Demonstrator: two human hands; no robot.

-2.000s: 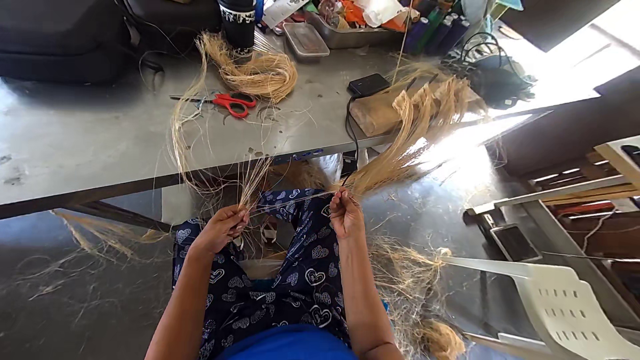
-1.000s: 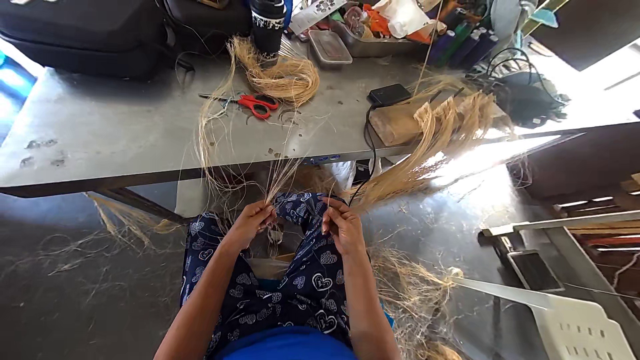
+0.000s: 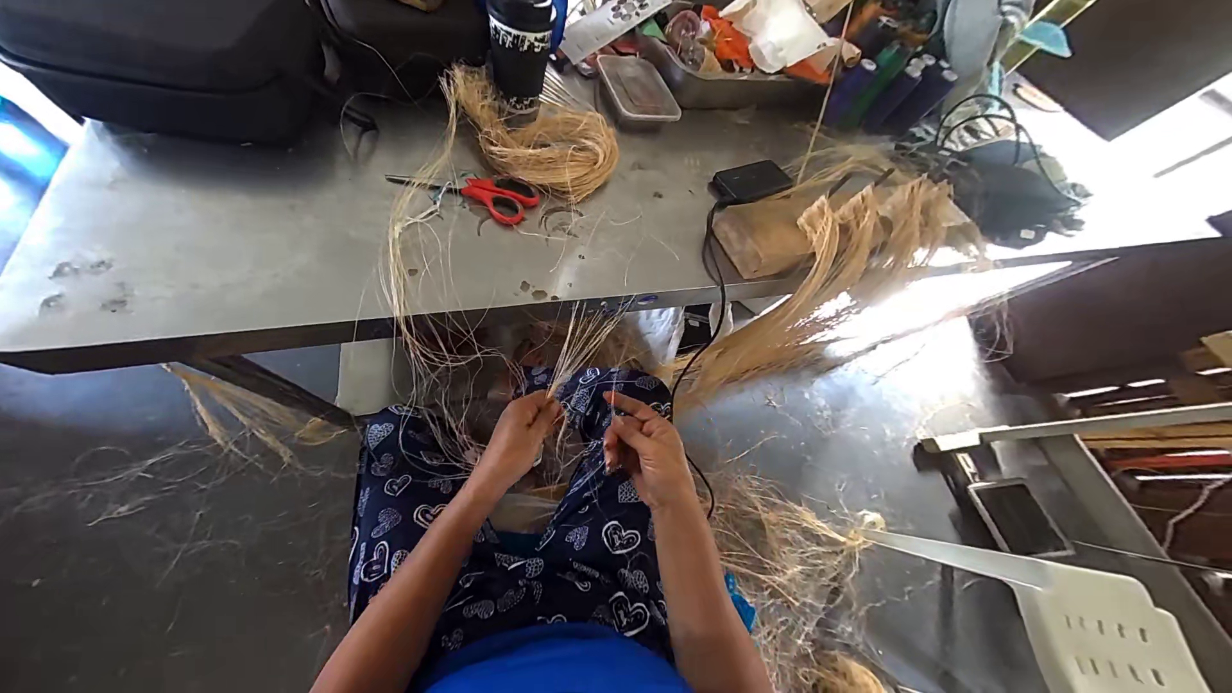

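Observation:
My left hand point(image 3: 523, 435) pinches a thin bunch of pale plant fibers point(image 3: 582, 348) above my lap, the strands fanning up toward the table edge. Just to its right, my right hand point(image 3: 643, 445) has thumb and fingertips close together, near fine strands; whether it grips one is too small to tell. On the metal table point(image 3: 241, 241) lie red-handled scissors point(image 3: 500, 199), below a coiled hank of fiber point(image 3: 568, 149). Long combed fibers point(image 3: 799, 327) hang over the table edge on the right, their upper ends by a brown block point(image 3: 760, 236).
A black device point(image 3: 752, 181) with a cable dangling past the edge rests by the block. Behind are a black bag point(image 3: 164, 67), a dark tumbler point(image 3: 520, 58), a plastic container point(image 3: 637, 89) and thread spools point(image 3: 890, 91). Loose fibers point(image 3: 789, 568) and a white plastic chair point(image 3: 1107, 616) stand at right.
My right hand has come closer to my left hand than two seconds ago. My left hand still holds the bunch. The view has shifted somewhat.

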